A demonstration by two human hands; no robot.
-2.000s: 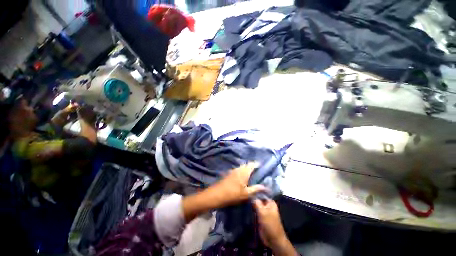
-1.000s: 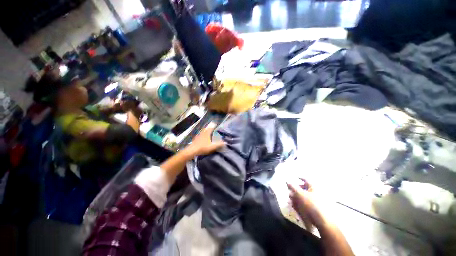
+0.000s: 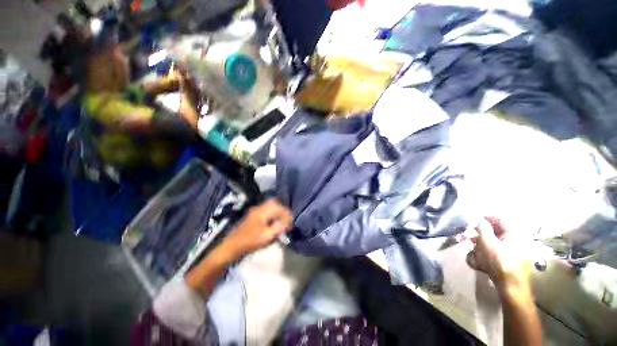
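The blue-grey garment (image 3: 331, 169) lies spread over the machine table's left part and front edge, with pale panels (image 3: 409, 115) showing on it. My left hand (image 3: 266, 226) is at its near left edge, fingers curled, pinching a bit of pale cloth. My right hand (image 3: 492, 257) is beyond the garment's right end, over the bright table, with fingers bent. Something reddish shows at its fingertips, but glare and blur hide what it is and whether it is held. Pale cloth (image 3: 260, 290) lies over my lap.
The white machine (image 3: 599, 287) is cut off at the right edge. Dark cloth pieces (image 3: 467, 74) are heaped at the back, beside a tan board (image 3: 348, 84). A basket of dark cloth (image 3: 145, 267) stands lower left. Another person (image 3: 128, 121) sits left at a machine with a teal wheel (image 3: 241, 73).
The garment went from bunched between both hands to spread across the table. My left hand moved off its top to its near edge. My right hand moved right. The view turned left and down.
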